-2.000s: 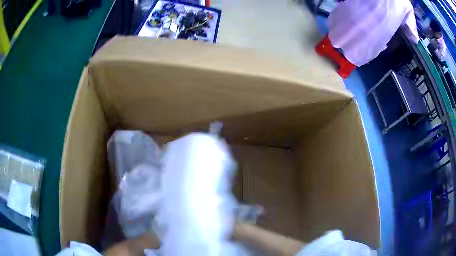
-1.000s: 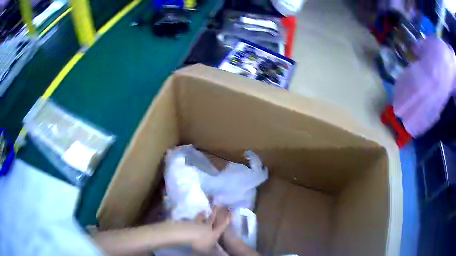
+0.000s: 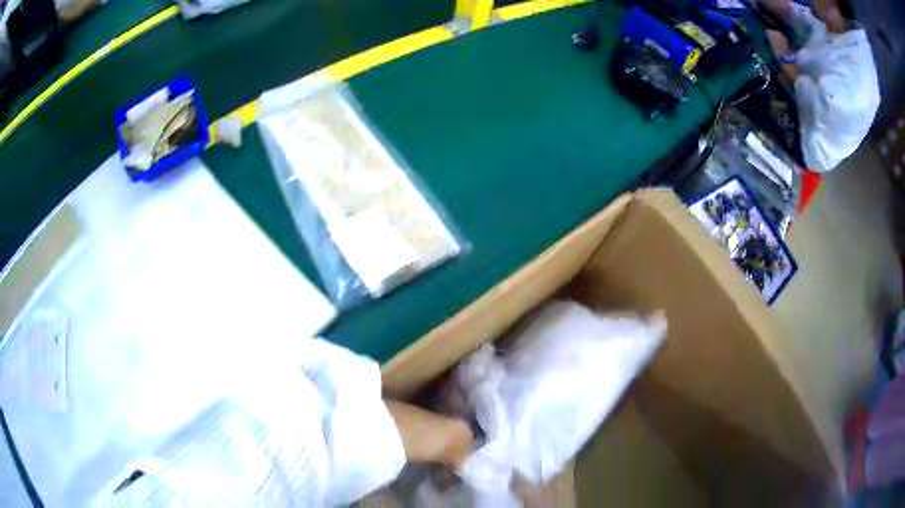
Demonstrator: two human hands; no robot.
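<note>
A white plastic bag [image 3: 571, 382] is inside the big brown carton [image 3: 784, 397], bulging and blurred. My left hand [image 3: 437, 437] comes out of a white sleeve and is closed at the bag's near left side, with its fingertips hidden by the plastic. My right hand [image 3: 536, 491] shows only as a small blurred patch of skin at the bag's lower end, cut off by the bottom edge; its grip cannot be made out.
A clear packet of tan adhesive sheets [image 3: 367, 189] lies on the green bench [image 3: 506, 129], left of the carton. A blue bin [image 3: 164, 129] holds tan scraps beside the white mat [image 3: 198, 268]. A person in white [image 3: 834, 94] and a tray of parts [image 3: 744, 238] are at upper right.
The view has swung left, so the bench, mat and blue bin show and the carton sits at lower right. The bag now looks spread out towards the carton's far side.
</note>
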